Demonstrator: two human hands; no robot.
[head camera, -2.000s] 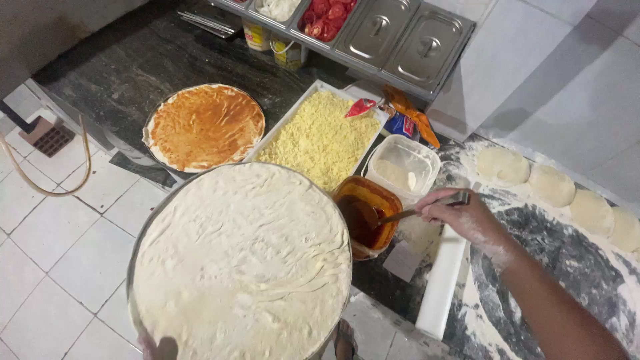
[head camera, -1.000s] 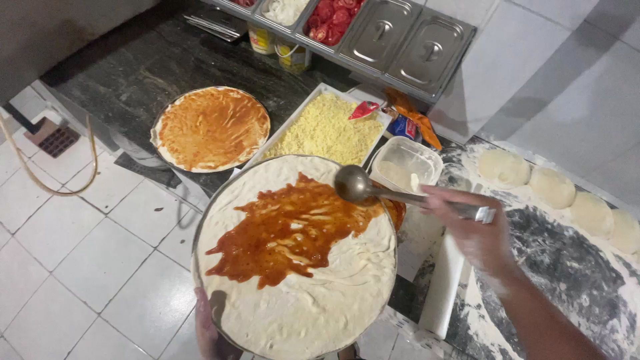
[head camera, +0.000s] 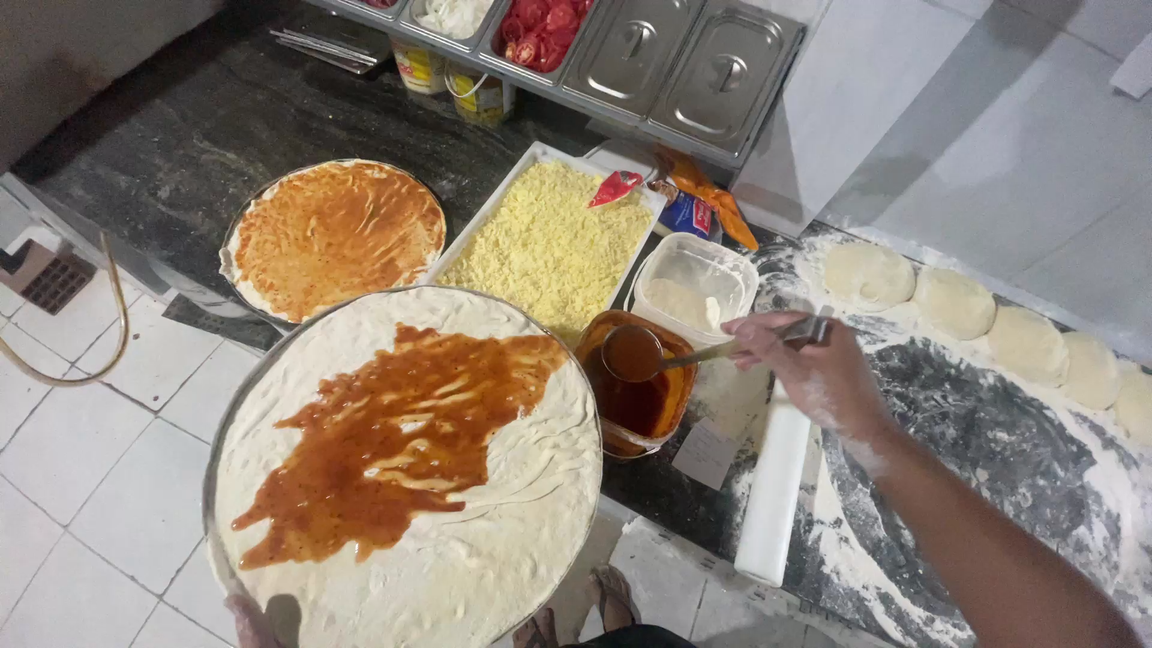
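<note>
My left hand (head camera: 255, 623), mostly hidden at the bottom edge, holds up a round pan lined with pizza dough (head camera: 531, 504). Tomato sauce (head camera: 387, 450) lies in an uneven patch across that dough. In my floury right hand (head camera: 814, 369) is the handle of a metal ladle (head camera: 633, 353), whose bowl holds sauce over the square sauce tub (head camera: 681, 396). Behind the raised pan, a second dough round (head camera: 337, 234) coated with sauce rests on the dark counter. A white tray of grated cheese (head camera: 549, 243) stands between it and the tubs.
A clear plastic tub (head camera: 697, 279) sits behind the sauce tub. The white bar (head camera: 776, 495) lies right of it, near the floured counter (head camera: 981, 441) and several dough balls (head camera: 868, 275). Metal topping pans (head camera: 724, 76) run along the back. Packets (head camera: 688, 211) lie behind the cheese.
Two seconds ago the held dough was bare; sauce now covers part of it. The ladle was over the dough one second ago and has moved back over the sauce tub.
</note>
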